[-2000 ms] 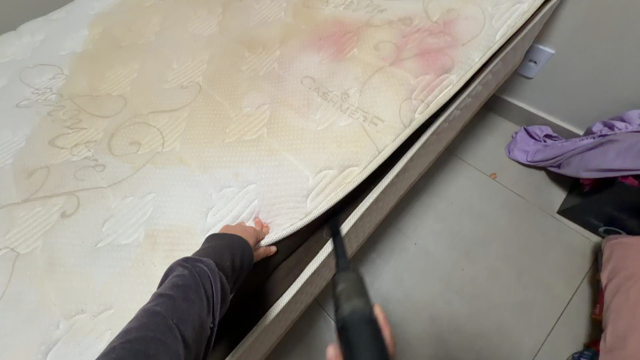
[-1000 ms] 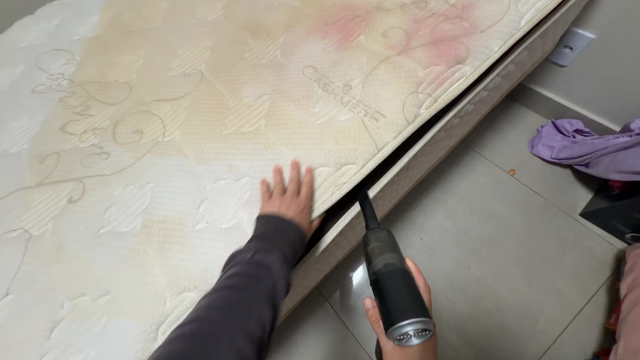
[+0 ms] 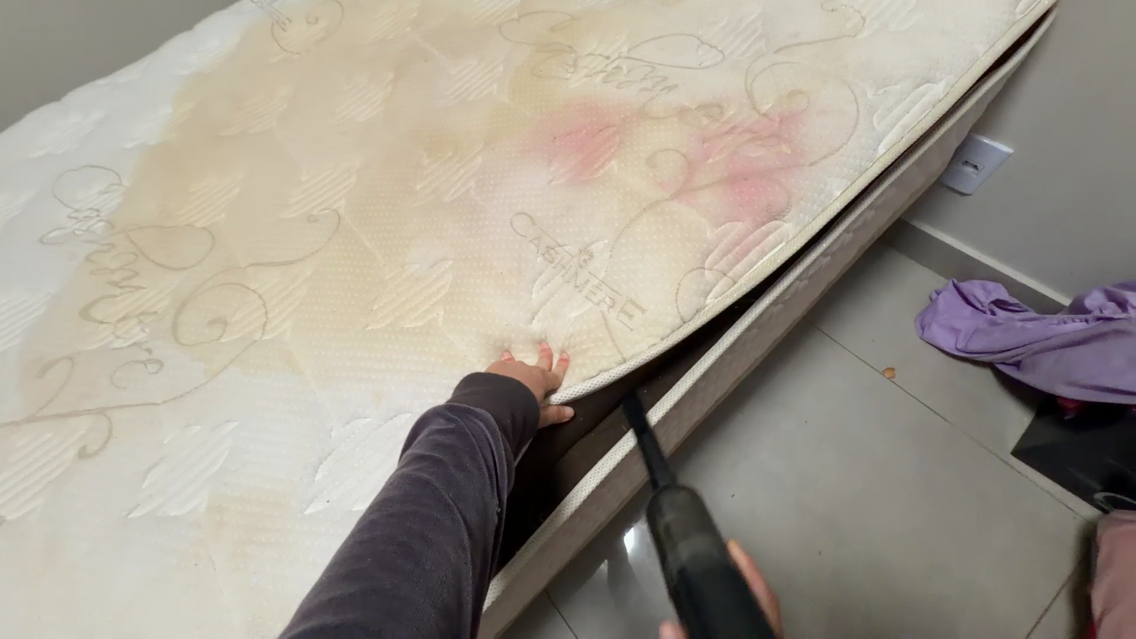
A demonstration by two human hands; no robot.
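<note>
My left hand (image 3: 535,383) grips the piped edge of a stained quilted mattress (image 3: 399,266), thumb below and fingers on top. The edge is lifted there, and a dark gap shows between it and the bed base (image 3: 692,404). In my right hand (image 3: 754,590), partly hidden at the bottom, is a black handheld vacuum cleaner (image 3: 692,541). Its narrow nozzle points into the gap, with the tip at the inner side of the base's light-edged rim. Beige and pink stains mark the mattress top.
Grey floor tiles (image 3: 852,461) run along the bed's right side. A purple cloth (image 3: 1029,337) lies at the right over a black box (image 3: 1074,453), with a pink cloth (image 3: 1116,568) below. A wall socket (image 3: 974,164) is near the bed's far right end.
One second ago my left hand lay spread on the mattress top; now it grips the edge, and the gap beside it is wider. The vacuum cleaner's nozzle has moved along the gap toward the near end.
</note>
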